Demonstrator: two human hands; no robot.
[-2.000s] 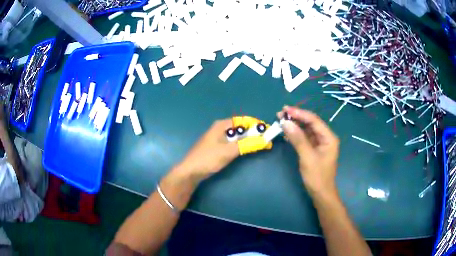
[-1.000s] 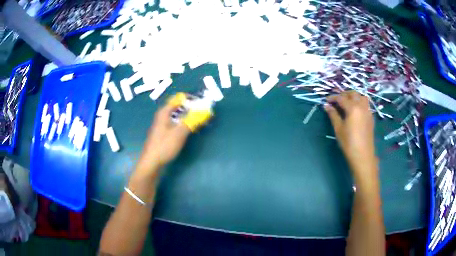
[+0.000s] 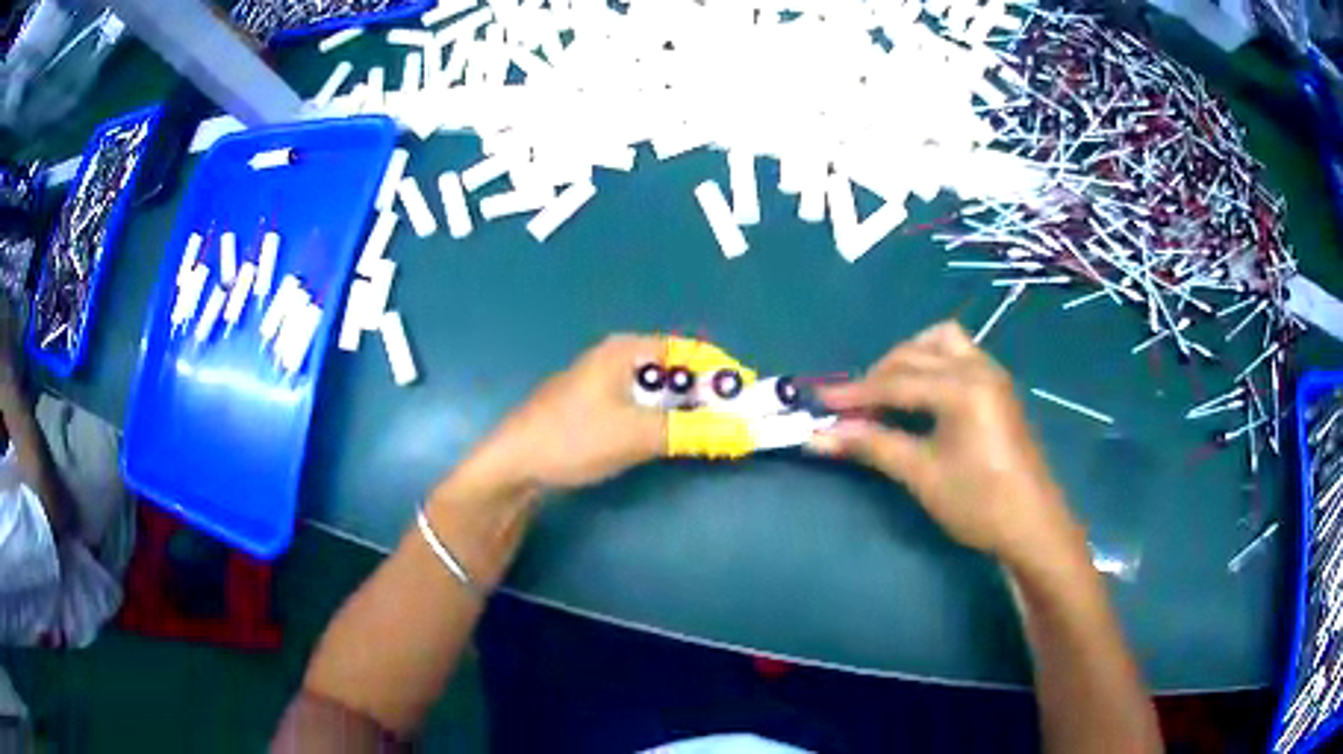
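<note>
My left hand (image 3: 582, 417) grips a yellow hand tool (image 3: 711, 430) with black round spots, above the middle of the bench. A white plastic sleeve (image 3: 784, 429) lies at the tool's right end. My right hand (image 3: 943, 427) is at that end, its thumb and fingertips pinched on a thin rod (image 3: 829, 418) that meets the sleeve. How far the rod is inside the sleeve cannot be told. A large heap of white sleeves (image 3: 707, 74) lies beyond my hands, with a tangled heap of thin rods (image 3: 1134, 177) at the right.
A blue tray (image 3: 221, 427) with loose white sleeves is at the left. Blue bins of sticks stand at the far left (image 3: 96, 236) and right edge (image 3: 1308, 619). A small clear shiny patch (image 3: 1115, 560) is near my right forearm. Another person's arm shows at the left edge.
My right hand has come from the rod heap to the yellow tool. My left hand with the tool has moved from the sleeve heap's edge back towards the middle, and the view has shifted.
</note>
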